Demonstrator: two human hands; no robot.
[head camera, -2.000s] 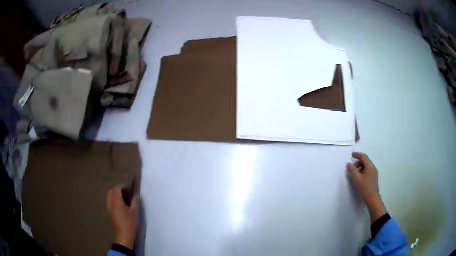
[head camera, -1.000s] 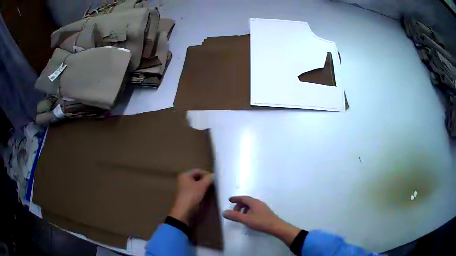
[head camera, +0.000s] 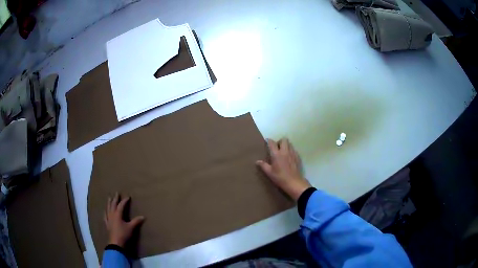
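Note:
A brown cut panel (head camera: 183, 167) lies flat on the white table in front of me, its curved notch at the top right. My left hand (head camera: 120, 220) rests on its lower left part with fingers spread. My right hand (head camera: 283, 165) lies on its right edge, fingers apart. The white card template (head camera: 141, 63) with its angular cut-out lies beyond it, on top of other brown cloth (head camera: 91, 107). Whether a small piece of chalk is in either hand cannot be seen.
A stack of brown panels (head camera: 42, 220) lies at the left table edge. Tan bundles (head camera: 26, 115) lie behind it. Another tied bundle (head camera: 395, 29) lies at the far right. Small white chalk pieces (head camera: 339, 142) lie on the stained table (head camera: 361, 112) to the right.
A brown panel has come from the left stack and now lies spread in front of me. My hands have moved apart onto it. The view has turned to the right.

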